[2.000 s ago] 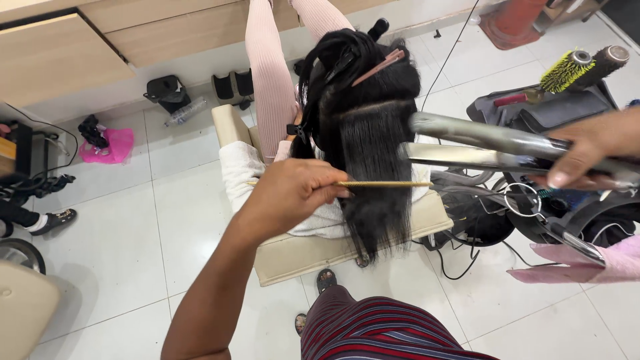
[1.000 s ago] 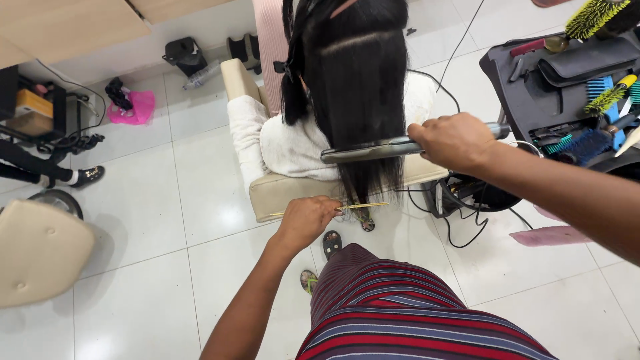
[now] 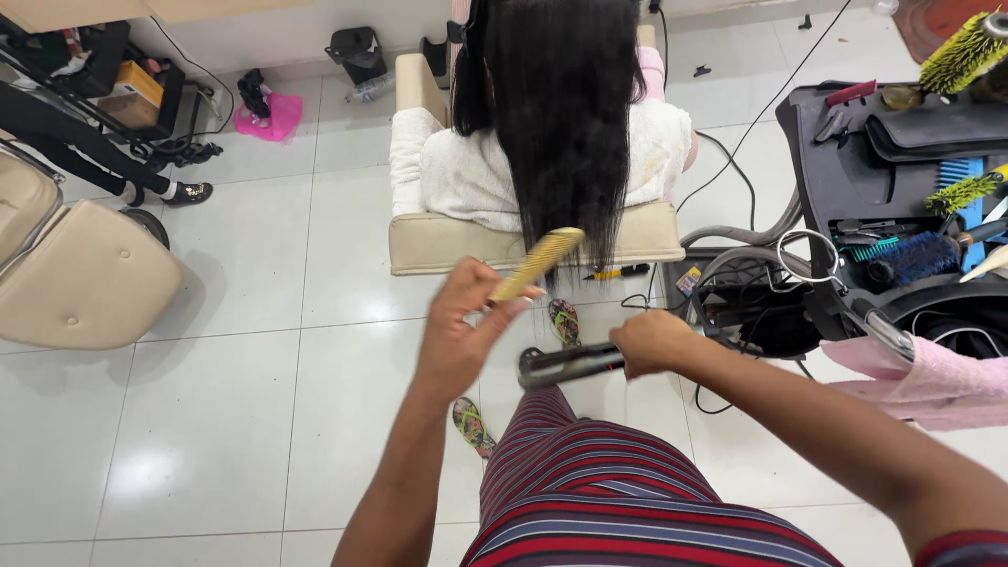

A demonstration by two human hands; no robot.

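Between the fingers and thumb of my left hand [image 3: 465, 327] is a yellow comb [image 3: 539, 264], tilted up to the right, its far end at the ends of the long black hair [image 3: 563, 118]. My right hand [image 3: 654, 342] grips a dark hair straightener [image 3: 571, 366], which points left, below the hair and apart from it. The hair hangs straight down over a white towel [image 3: 472, 177] and the back of a cream salon chair [image 3: 457, 248], where a person sits facing away. A dark clip or tie holds a side section at the left.
At the right, a black salon trolley [image 3: 835, 169] holds brushes, combs and clips. Pink towels [image 3: 945, 382] hang at its lower side. Cables [image 3: 736, 169] run over the floor beside the chair. Another cream chair [image 3: 94, 276] and a person's legs [image 3: 79, 146] are at the left.
The straightener was across the hair and is now below it, off the hair. My left hand has turned the comb upward. The view has shifted a good deal.
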